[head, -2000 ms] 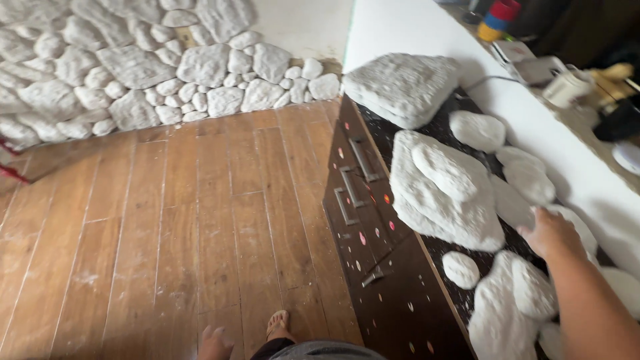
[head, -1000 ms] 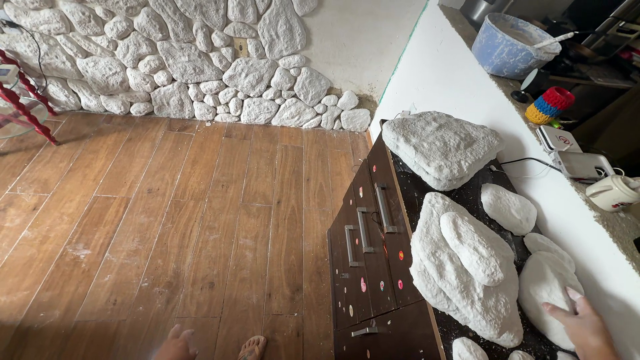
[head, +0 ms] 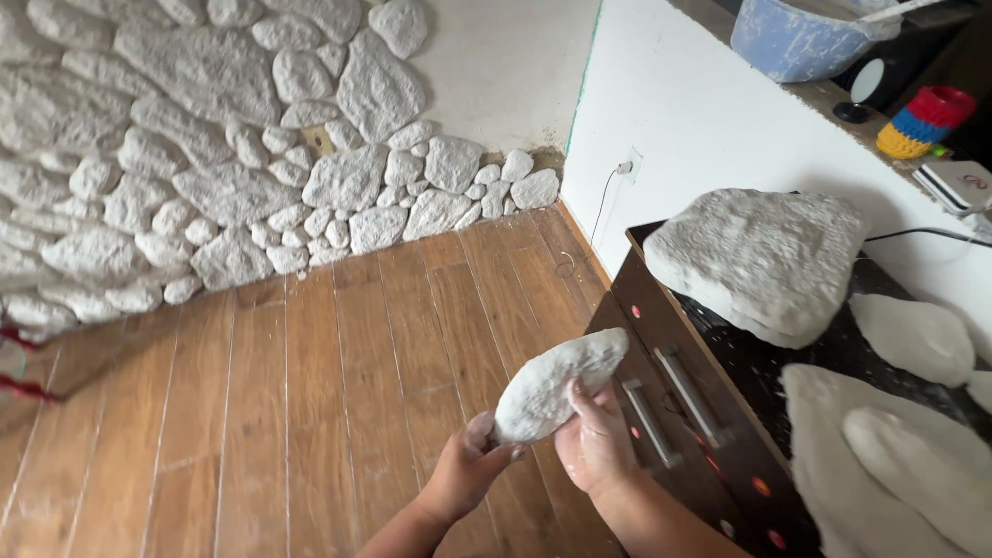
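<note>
Both hands hold one oval white stone piece [head: 554,384] above the wooden floor, left of the dark drawer cabinet. Its lower left end is gripped by my left hand [head: 473,465], fingers beneath it. My right hand [head: 595,438], smeared with white, holds its lower right side with the thumb on the face. On the cabinet's black top [head: 713,322] lie a large rough white stone piece [head: 763,260], a smooth rounded one [head: 914,337], and a large flat one [head: 821,457] with an elongated one [head: 914,465] on it. The far wall carries many fitted white stones [head: 232,194].
A ledge at upper right holds a blue plaster-smeared bucket [head: 806,39], a small round mirror [head: 864,81] and a striped knitted item [head: 926,124]. A charger cable [head: 604,205] hangs from a socket on the white wall. Red legs [head: 27,387] stand at the left edge.
My right hand has moved left, away from the stones on the cabinet. My left hand has risen from the lower edge, and both hands now hold the oval stone piece.
</note>
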